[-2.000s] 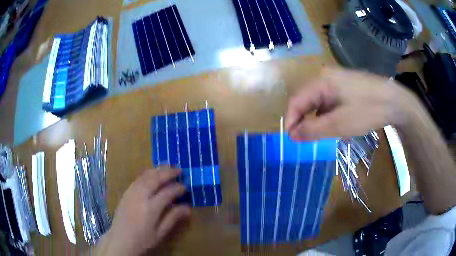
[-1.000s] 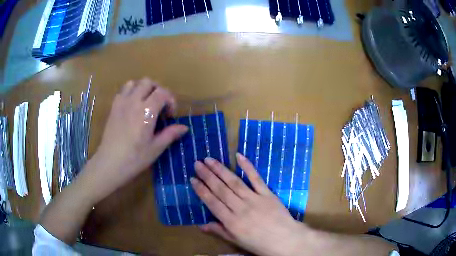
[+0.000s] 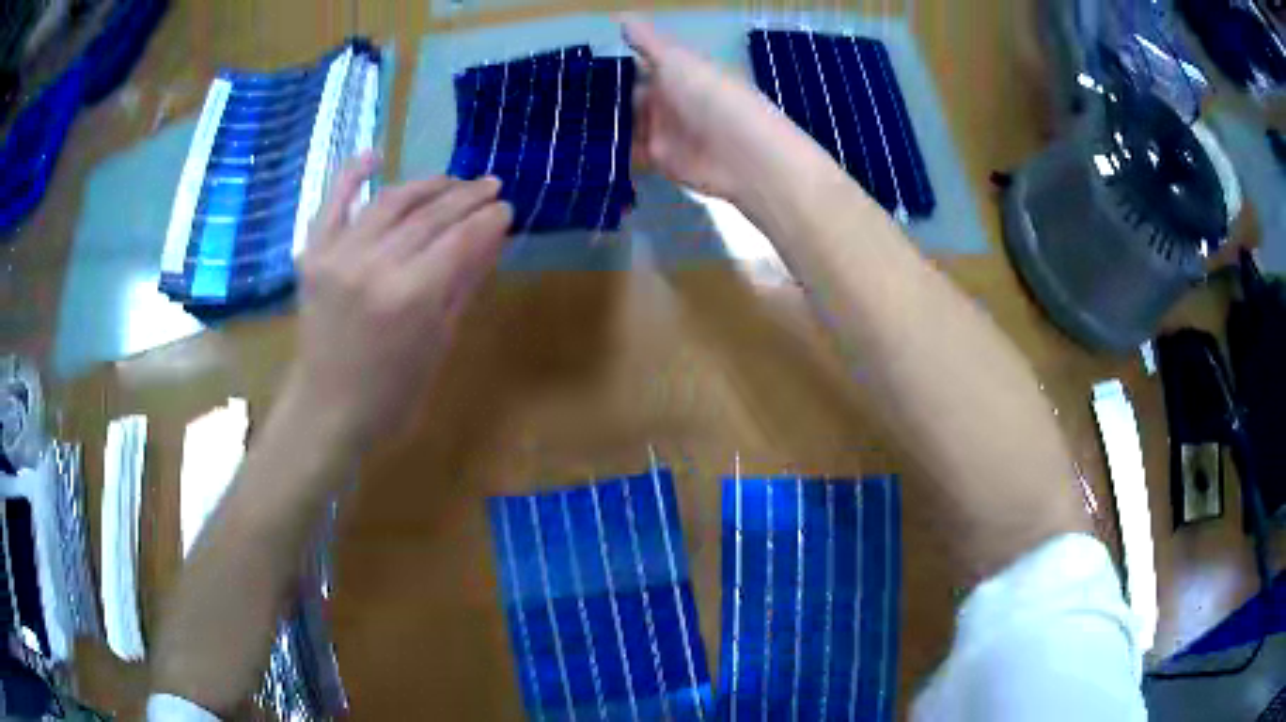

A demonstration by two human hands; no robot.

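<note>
Dark navy loose cells (image 3: 547,141) with silver lines are between my hands on the back sheet, their upper edges uneven. My left hand (image 3: 388,275) has its fingertips on their lower left edge. My right hand (image 3: 698,120) is at their right edge, its fingertips partly hidden. Whether the cells are raised off the sheet is unclear. Two blue cell strings lie side by side at the front: the left one (image 3: 599,592) is slightly tilted, the right one (image 3: 810,592) straight. Both run out of the lower edge.
Another dark cell stack (image 3: 843,120) lies back right. Finished assemblies (image 3: 254,184) stand back left. White strips (image 3: 124,536) and silver ribbons (image 3: 303,649) lie left; a white strip (image 3: 1128,508) and iron stand (image 3: 1199,480) right. The grey round device (image 3: 1114,212) is back right.
Both hands have left the blue cell strings and reached back to the dark cells. The view has shifted, so the blue strings now sit lower. My right forearm hides the short ribbon pile.
</note>
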